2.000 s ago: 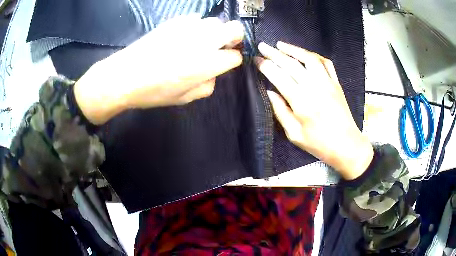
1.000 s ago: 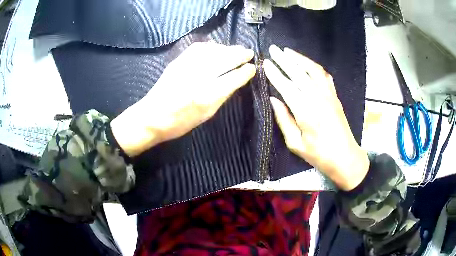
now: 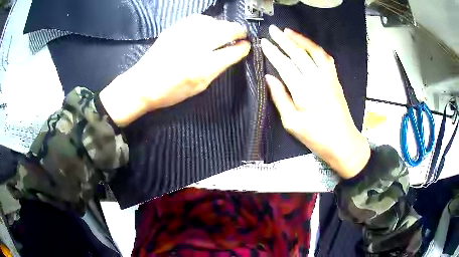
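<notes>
A dark cut panel (image 3: 191, 135) lies across the table under both my hands. A raised seam strip with yellow-brown thread lines (image 3: 260, 105) runs from the presser foot (image 3: 255, 14) towards me. My left hand (image 3: 176, 68) lies on the panel left of the seam, its thumb and fingertips close together at the strip; whether cloth is pinched between them I cannot tell. My right hand (image 3: 312, 95) lies flat on the cloth right of the seam, fingers slightly apart, fingertips just below the foot. A second dark panel (image 3: 90, 17) lies at the upper left.
Blue-handled scissors (image 3: 417, 133) lie on the table at the right, beside dark thin cords or snips (image 3: 442, 140). The pale machine head (image 3: 314, 1) is at the top edge. The table's front edge (image 3: 297, 185) runs above red-and-black clothing. Dark cloth (image 3: 334, 226) hangs at the lower right.
Over two seconds, my left hand first moved down and flatter, then back up. The panel and seam end have shifted up towards the foot since one second ago, with both hands moving up too.
</notes>
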